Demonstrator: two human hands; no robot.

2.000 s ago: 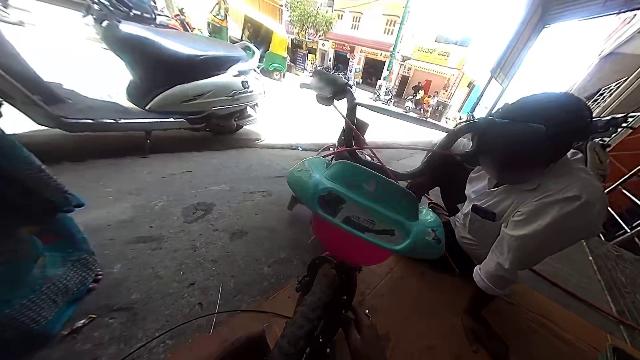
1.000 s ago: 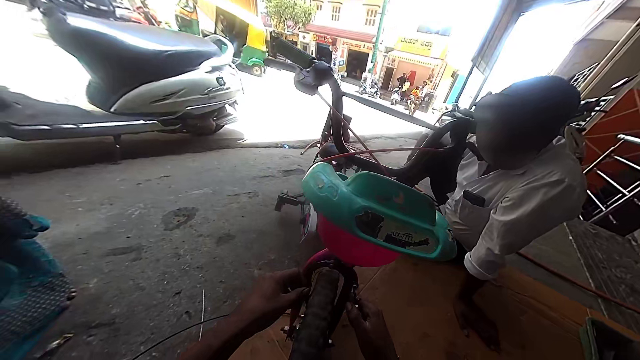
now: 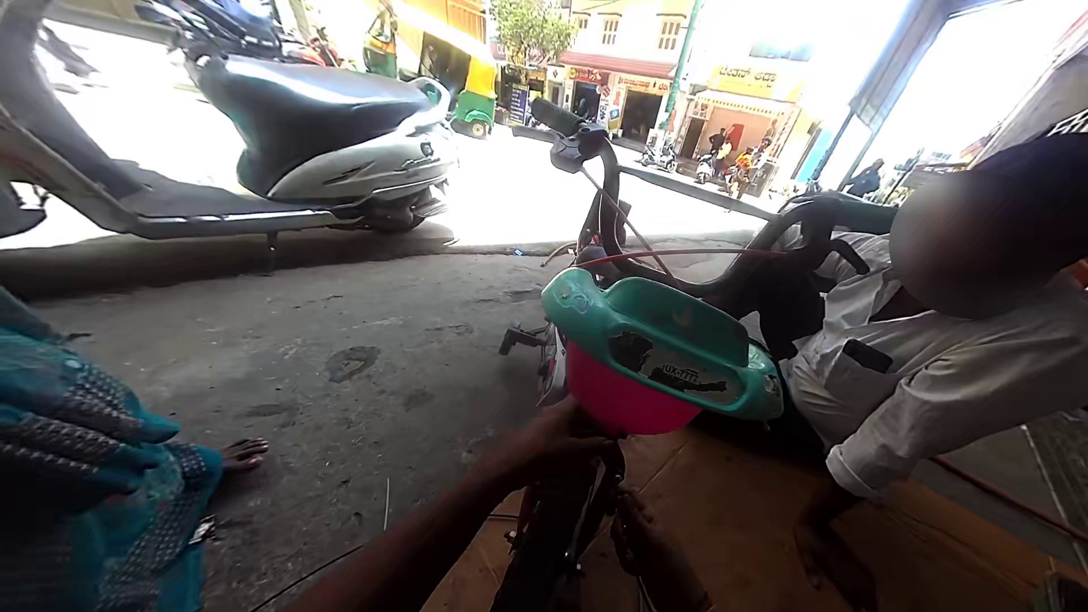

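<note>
A small bicycle stands in front of me with a teal plastic front basket (image 3: 680,327) over a pink part (image 3: 625,395). Below it is the dark front wheel's tyre (image 3: 548,544). Beneath the basket my left hand (image 3: 561,442) reaches to the top of the wheel, by the fork or brake; its fingertips are partly hidden, so a grip is not certain. My right hand (image 3: 642,531) is low on the right side of the wheel, fingers curled near a thin metal part. The black handlebar (image 3: 612,195) with its grip and red cables rises behind the basket.
A co-worker in a pale shirt (image 3: 935,374) sits close on the right, one hand near the floor. A person in teal cloth (image 3: 110,476) is at the left. A parked scooter (image 3: 340,153) stands behind. A thin cable (image 3: 314,574) lies on the ground.
My left hand has moved up from the tyre's side to beneath the basket. Two seconds ago both hands were lower and darker in view.
</note>
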